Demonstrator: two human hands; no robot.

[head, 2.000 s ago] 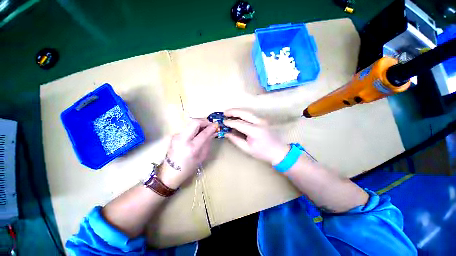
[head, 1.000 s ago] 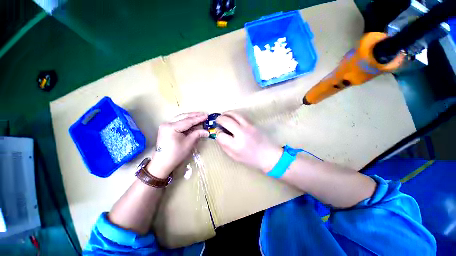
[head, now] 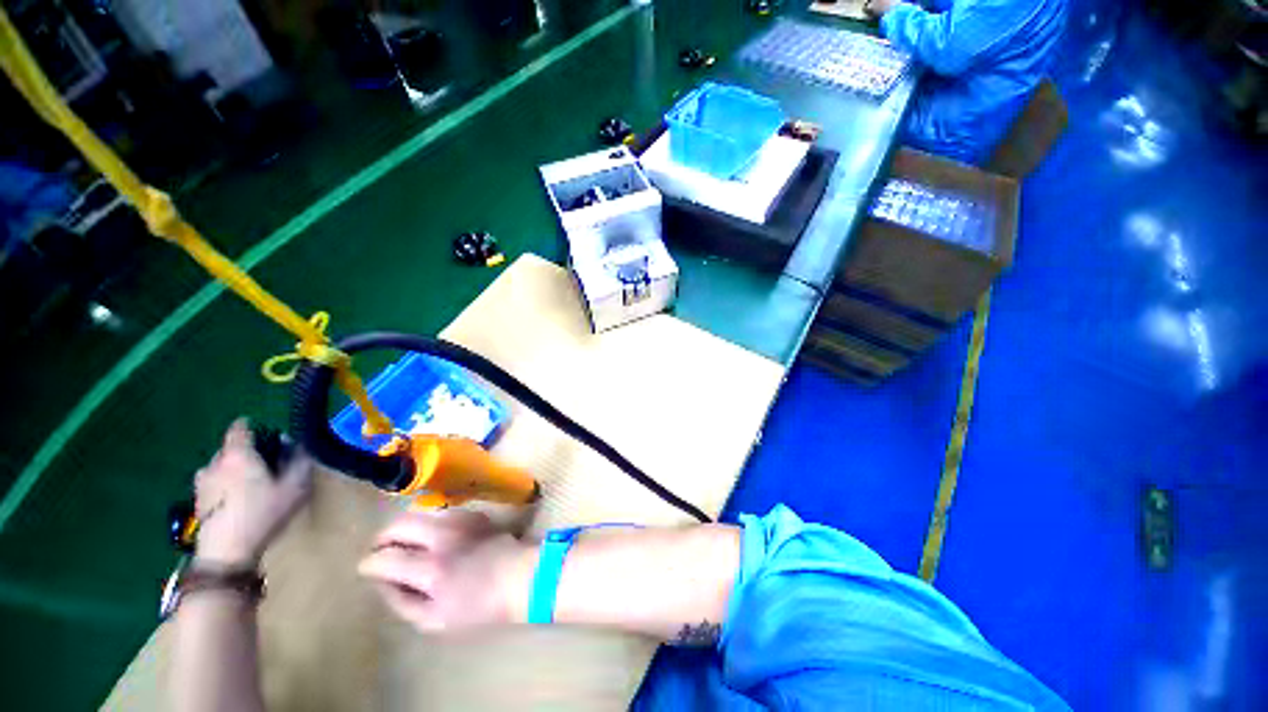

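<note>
My left hand (head: 248,504) is blurred at the left, over the cardboard's far left edge, with its fingers around a dark electronic unit (head: 270,448). My right hand (head: 452,570) is over the cardboard (head: 626,390), just below the orange screwdriver (head: 466,473) in the picture. Its fingers are loosely bent and blurred; I cannot tell whether they hold anything. The screwdriver hangs from a yellow cord (head: 230,271), its tip pointing right. The blue bin (head: 403,390) with white parts (head: 459,415) is partly hidden behind the screwdriver and its black cable (head: 556,417).
Another black unit (head: 181,523) is beside my left wrist, and one more (head: 477,249) lies beyond the cardboard. A white metal box (head: 619,257) stands at its far end. Beyond are a light blue bin (head: 723,128), stacked cartons (head: 904,278) and a person in blue (head: 987,56).
The view has swung right and up. My hands have parted: the left moved off to the left with the dark unit, the right is now by the screwdriver. The screw bin has left view.
</note>
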